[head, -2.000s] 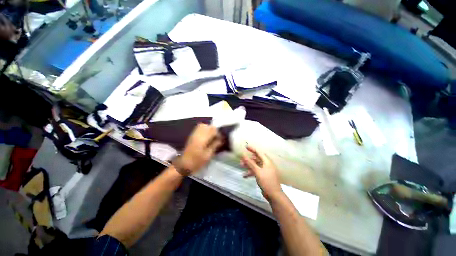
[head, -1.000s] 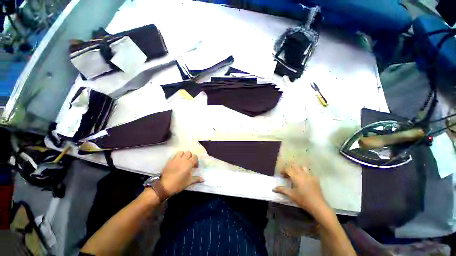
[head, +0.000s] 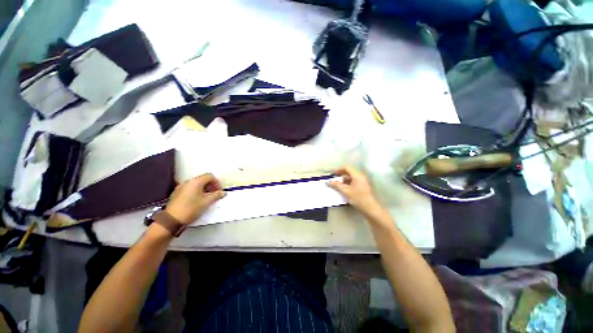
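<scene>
A white pressing template [head: 273,199] lies over a dark maroon-brown garment panel [head: 308,214] near the table's front edge. A narrow dark line of the panel shows along the template's far side, and a dark corner shows below its near side. The rest of the panel is hidden. My left hand [head: 195,198] is at the template's left part, thumb and fingers pinched at its far edge. My right hand [head: 354,187] pinches the far edge near the right end. The steam iron [head: 461,170] is parked at the right, untouched.
A dark panel pile [head: 127,185] lies at left, another [head: 279,121] beyond my hands. Bundled pieces [head: 97,71] are far left. Yellow-handled snips [head: 374,109] and a black wrapped object [head: 339,55] lie farther off. The iron rests on a dark mat [head: 468,227] with cords behind.
The template has moved from the near table edge onto the single panel, covering most of it. Both hands have moved away from my body with it. The view has shifted right.
</scene>
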